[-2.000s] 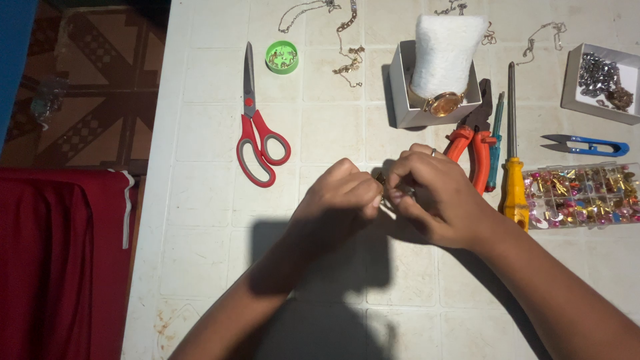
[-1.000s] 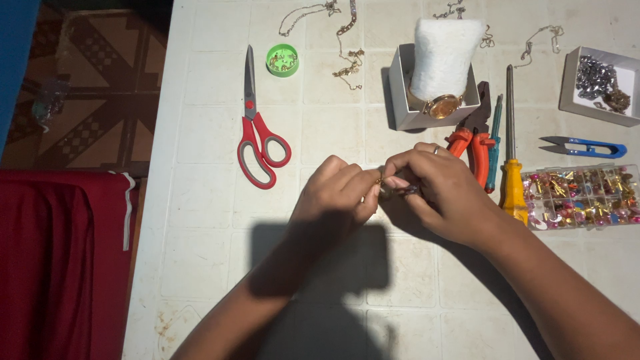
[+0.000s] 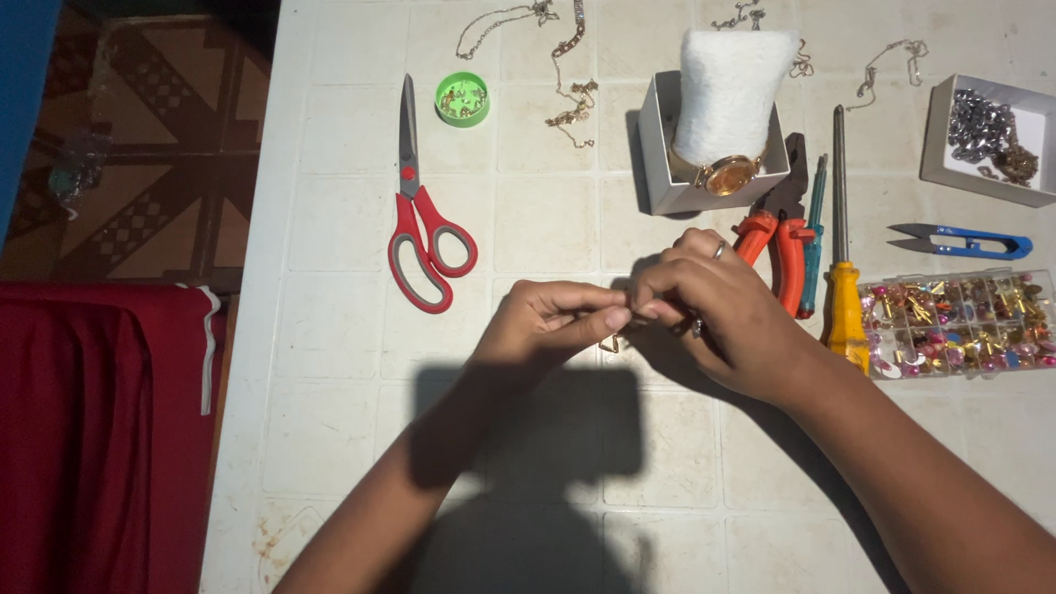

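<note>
My left hand (image 3: 561, 318) pinches part of a small metal jewelry piece (image 3: 610, 343) between thumb and index finger; a gold-coloured loop hangs just below the fingertips. My right hand (image 3: 718, 309), with a ring on one finger, meets it fingertip to fingertip and also grips the small piece, most of which is hidden. A bit of silvery metal shows under the right fingers. Beyond the right hand are pliers with orange handles (image 3: 790, 268) and a white box (image 3: 701, 198) holding a white cushion (image 3: 730, 95) with a gold-coloured watch (image 3: 728, 176) around it.
Red-handled scissors (image 3: 422, 239) and a green lid (image 3: 462, 100) with small pieces lie at left. Chains (image 3: 573, 107) lie at the back. To the right are a teal screwdriver (image 3: 813, 264), a yellow-handled screwdriver (image 3: 845, 309), blue thread snips (image 3: 982, 243), a bead organizer (image 3: 957, 326) and a box of chains (image 3: 940, 157).
My left fingers have straightened from a more curled hold, and a gold-coloured loop now shows below them. Both hands stay together at about the same place.
</note>
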